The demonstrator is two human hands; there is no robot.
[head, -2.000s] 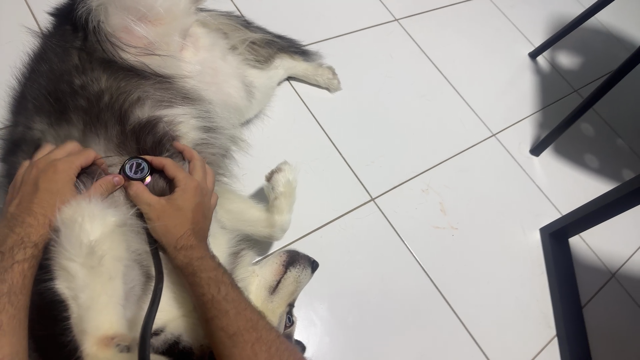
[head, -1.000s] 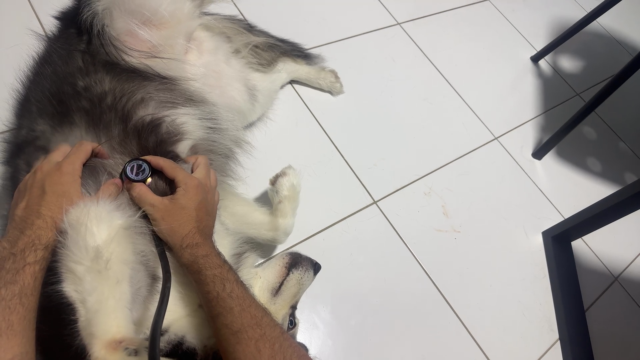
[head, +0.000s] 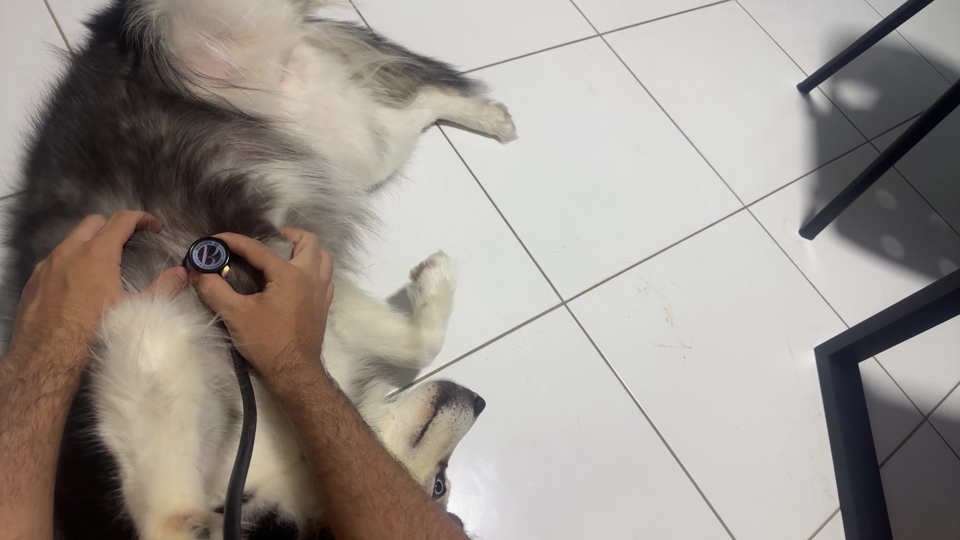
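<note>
A grey and white long-haired dog [head: 202, 172] lies on its back or side, head toward the bottom of the view. My right hand [head: 277, 292] pinches the round black chest piece of a stethoscope [head: 208, 256] between thumb and finger, at the dog's chest. Its black tube [head: 241, 435] runs down from there between my forearms. My left hand [head: 82, 277] rests in the fur to the left, fingers spread and curled, its thumb tip beside the chest piece. One white foreleg [head: 154, 397] lies between my arms; the other foreleg [head: 427, 307] is bent to the right.
The dog's muzzle [head: 439, 420] points right, one eye visible beside my right forearm. A hind paw [head: 491, 120] stretches over the white tiled floor [head: 637, 225]. Black furniture legs [head: 877, 161] and a black frame corner [head: 847, 360] stand at the right, with shadows around them.
The fingers of my left hand have lifted and spread somewhat from their place in the fur. The chest piece stays in my right hand at about the same spot.
</note>
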